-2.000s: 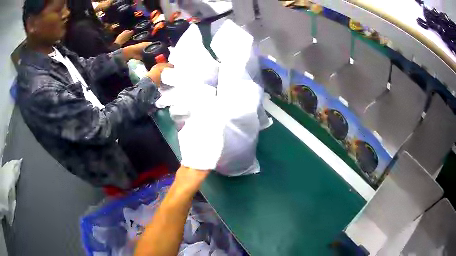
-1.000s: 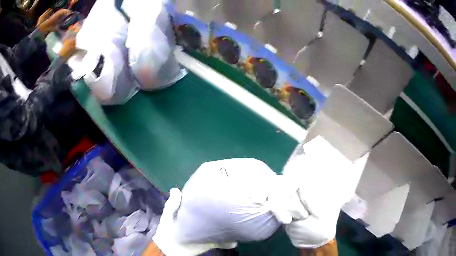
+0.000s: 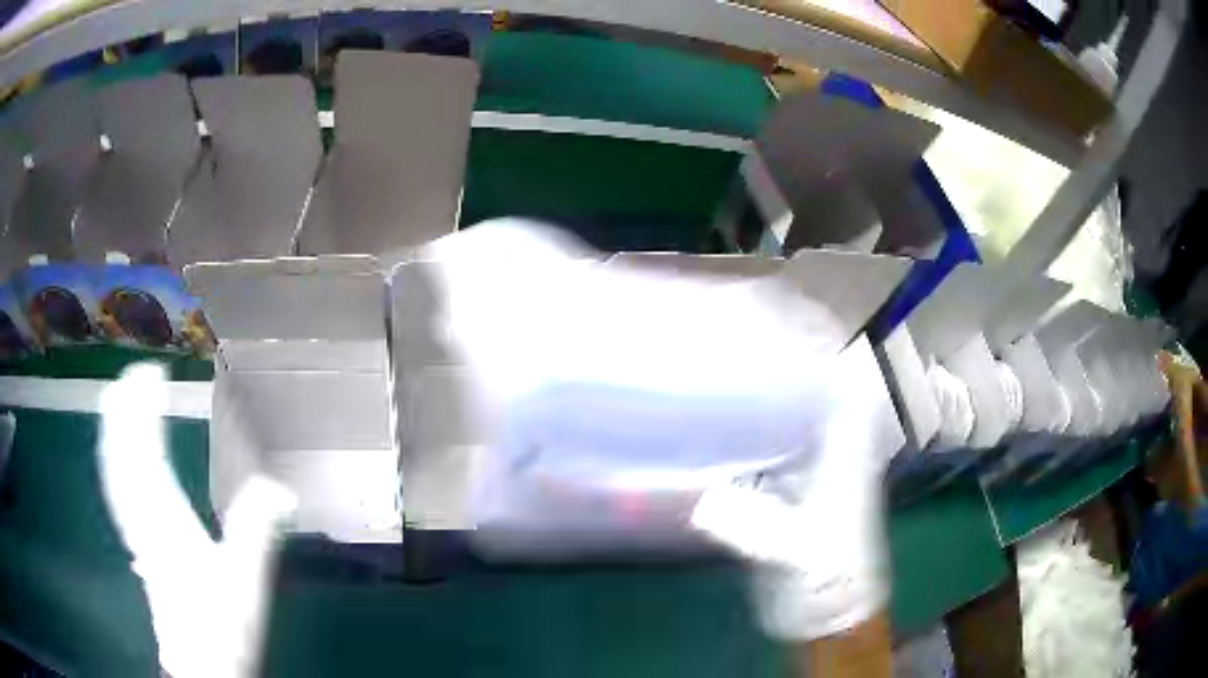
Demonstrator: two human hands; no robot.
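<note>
A white bagged unit point(image 3: 623, 411), blurred by motion, is in front of me over the open retail boxes. My right hand point(image 3: 815, 530), in a white glove, holds its right end. My left hand point(image 3: 192, 530), also gloved, is apart from the bag at the lower left, fingers spread and empty, close to an open retail box point(image 3: 307, 437). That box shows a plain pale inside with its lid raised. The bag hides much of the boxes behind it.
Boxes with raised lids point(image 3: 252, 159) stand at the back left. More open boxes point(image 3: 1047, 384) stand in a row on the right, some with white contents. The green belt point(image 3: 530, 629) runs below. A person's hand point(image 3: 1186, 397) shows at the right edge.
The view has swung right to the open boxes. The bagged unit, between both hands a second before, is now over the boxes in my right hand. My left hand has let go.
</note>
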